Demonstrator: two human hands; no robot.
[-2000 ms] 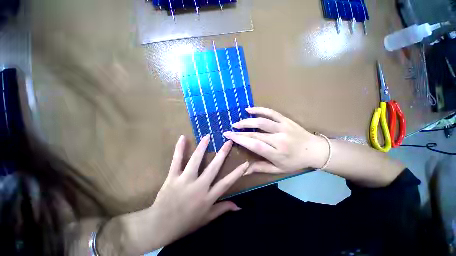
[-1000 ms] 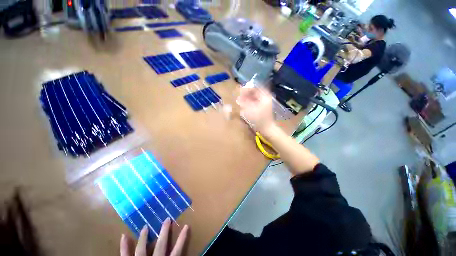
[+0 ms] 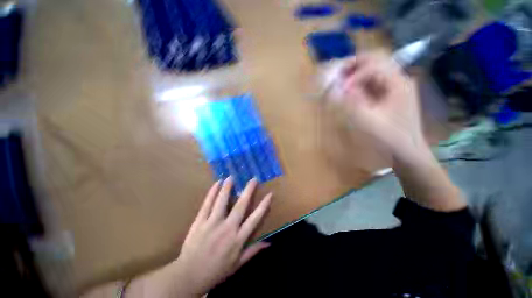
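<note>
The blue solar cell string [image 3: 240, 137] lies on the brown tabletop in front of me, bright light blue at its far left part. My left hand [image 3: 224, 233] is palm down with its fingers spread, fingertips on the string's near edge. My right hand [image 3: 379, 99] is raised over the table to the right of the string, thumb and fingers bent together. It is blurred, and I cannot tell whether something is between the fingertips.
A thick dark-blue stack of cell strings [image 3: 189, 35] lies beyond the string. Small cell pieces [image 3: 331, 45] lie at the upper right. A blurred white bottle [image 3: 413, 51] is beside my right hand. Dark-blue piles [image 3: 20, 180] are at the left edge.
Since the earliest frame my right hand has left the string. Since one second ago it has come back from beside the grey machine. The view has turned down again; my left hand stays at the string.
</note>
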